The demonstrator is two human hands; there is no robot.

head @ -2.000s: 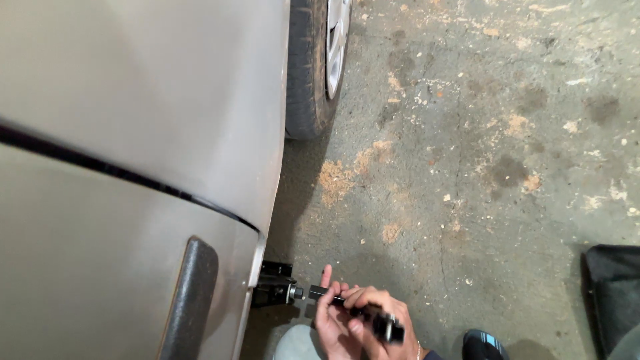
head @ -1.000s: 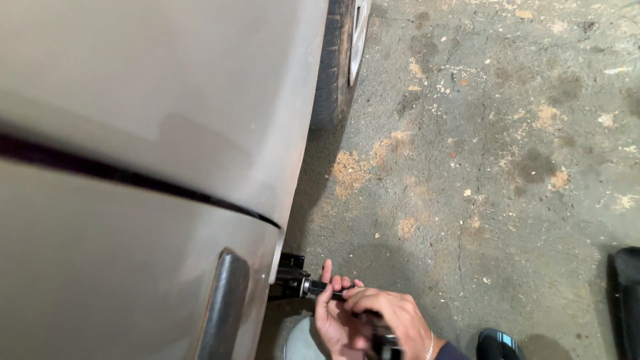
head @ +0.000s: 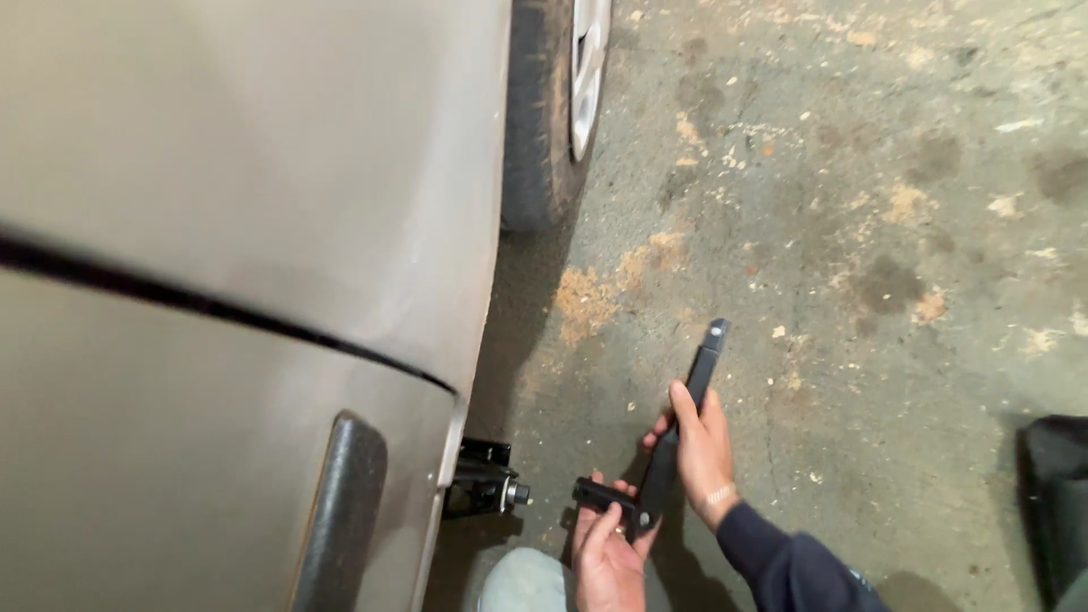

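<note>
A black folding jack handle (head: 659, 476) is between my hands, bent at a joint. My left hand (head: 608, 552) is closed around its short socket end near the joint, palm up. My right hand (head: 704, 450) grips the long arm, whose tip points up and away. Left of my hands, a black scissor jack (head: 483, 484) stands under the car's sill, its screw head facing the handle's short end. The handle and the screw head are apart, with a gap between them.
A silver-grey car body (head: 255, 170) with a black trim strip (head: 340, 518) fills the left. Beyond the jack is a wheel (head: 544, 110). My knee (head: 523, 582) is at the bottom. A black object (head: 1054, 501) lies at the right on the stained concrete floor (head: 850, 340).
The handle's short end was at the jack's screw head one second ago and is now away from it. My right hand has moved up along the handle, whose long arm now points away from me.
</note>
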